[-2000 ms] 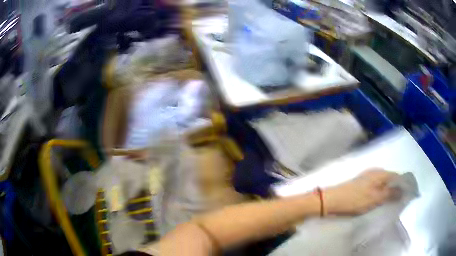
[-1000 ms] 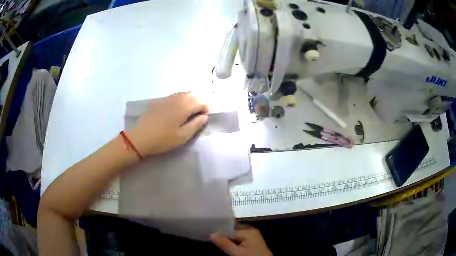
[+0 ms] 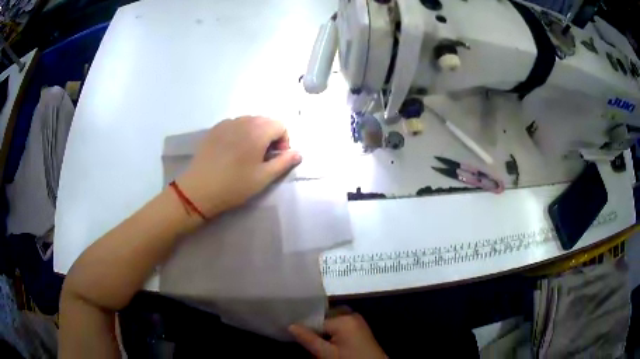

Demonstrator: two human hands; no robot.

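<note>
A light grey garment panel lies on the white table left of the needle and hangs over the front edge. A paler white piece lies on its right part. My left hand, with a red string at the wrist, is on the upper part of the cloth, thumb and fingers pinched at its top edge. My right hand holds the panel's lower right corner below the table edge, partly cut off by the frame. The presser foot area is in bright light, right of the cloth.
The white sewing machine stands at the upper right. Pink-handled snips and a white stick tool lie on its bed. A black phone lies at the right. A printed ruler runs along the front edge. Grey pieces hang at both sides.
The view has swung from the racks at the left to the machine table. Since one second ago, my left hand has shifted slightly on the cloth and the small grey flap beside its fingers no longer shows.
</note>
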